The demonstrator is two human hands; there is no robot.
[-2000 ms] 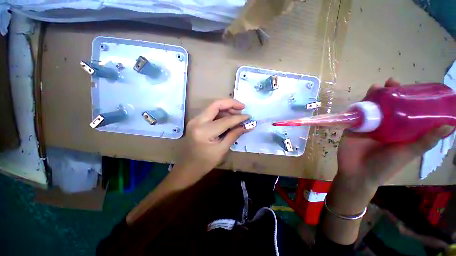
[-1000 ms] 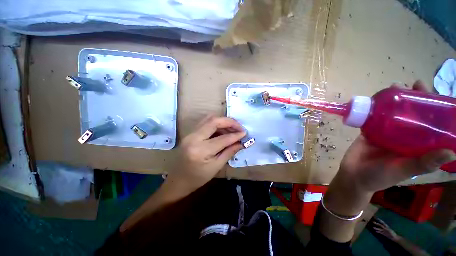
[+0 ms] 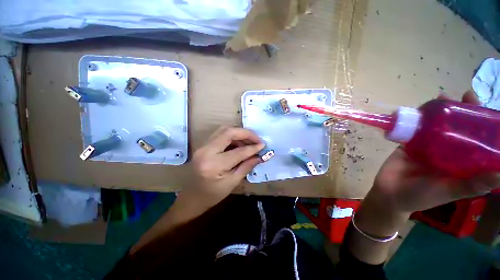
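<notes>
My right hand [image 3: 408, 183] grips a pink-red squeeze bottle [image 3: 458, 139] with a white collar. Its thin red nozzle [image 3: 351, 116] points left over the right peg tray [image 3: 285, 134], with the tip a little right of the upper peg's gold end [image 3: 284, 106]. My left hand [image 3: 225, 158] pinches the lower-left peg [image 3: 265, 155] of that tray with thumb and fingers, which hide most of the peg. The right tray's other pegs stand with gold ends up. The left peg tray [image 3: 134, 112] holds several upright pegs with gold ends and is untouched.
White liner [image 3: 120, 22] and torn brown cardboard [image 3: 263, 27] lie at the back. Clear tape [image 3: 344, 65] and dark crumbs [image 3: 353, 153] are right of the right tray. A crumpled white cloth [image 3: 487, 82] lies at far right. Red stools [image 3: 334, 216] show below the bench edge.
The nozzle tip moved from the lower-left peg to the upper peg, then slightly off it to the right. My left hand stays at the lower-left peg. The view has shifted a little.
</notes>
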